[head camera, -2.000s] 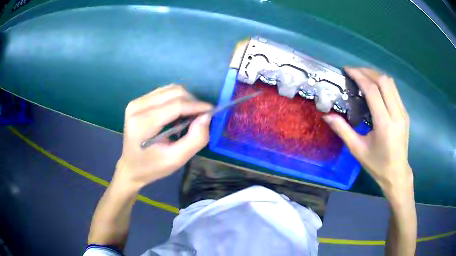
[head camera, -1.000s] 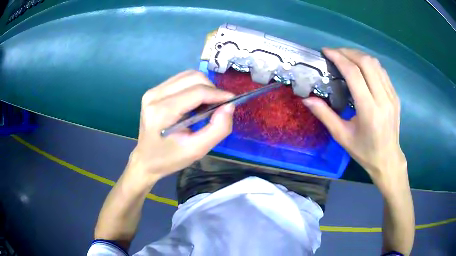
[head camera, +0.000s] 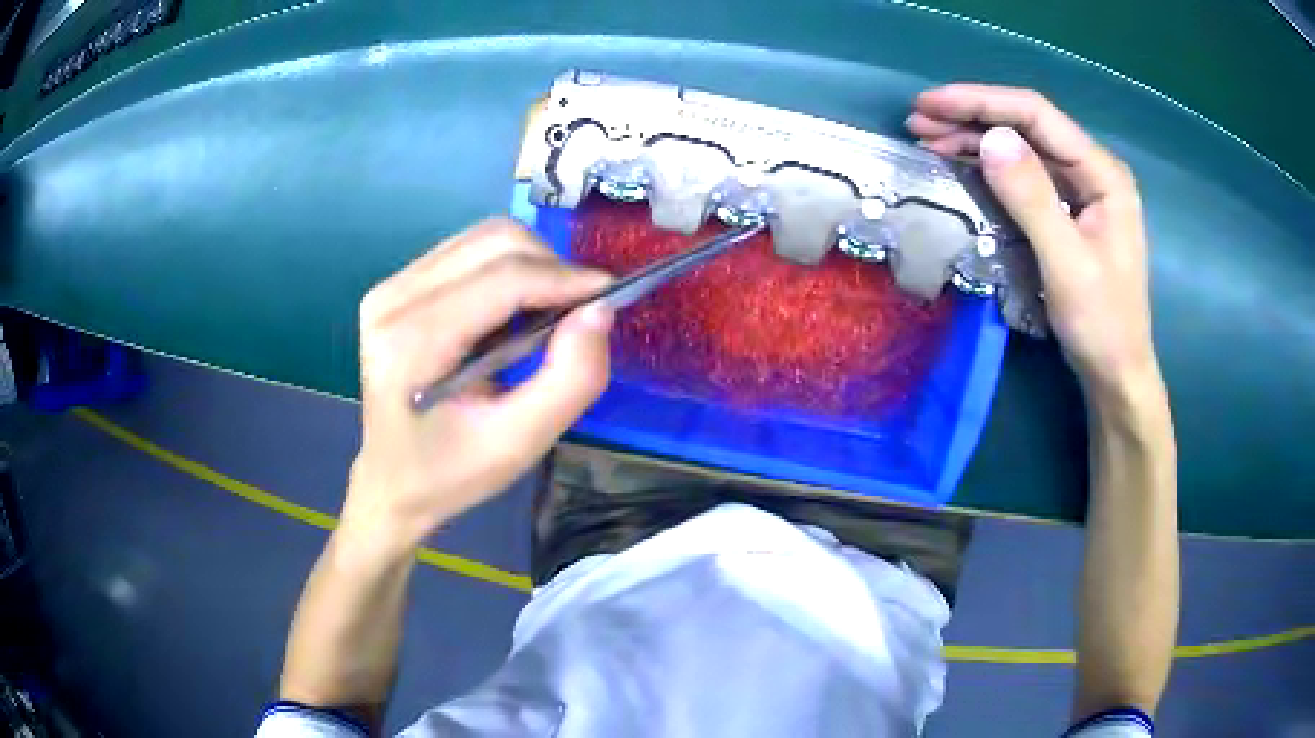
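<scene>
My left hand (head camera: 483, 368) holds dark, thin tweezers (head camera: 635, 289) like a pencil. Their tip is at the second station from the left of a grey four-lobed metal unit (head camera: 808, 144). Whether the tip grips a part is too small to tell. The unit lies tilted down to the right across the far side of a blue bin (head camera: 750, 450) of loose red pieces (head camera: 764, 325). My right hand (head camera: 1074, 231) is at the unit's right end, its fingers curled near the far edge and thumb raised; whether it grips the unit is unclear.
A glossy green worktop (head camera: 289, 173) lies around the bin. A yellow-tan strip (head camera: 531, 141) shows at the unit's left end. My lap is below the near edge. A blue object (head camera: 90, 368) and a yellow floor line (head camera: 289, 500) show at lower left.
The unit and bin sit further left in view. The tweezers' tip has moved from over the red pieces onto the unit. My right thumb has left the unit's near edge and is raised.
</scene>
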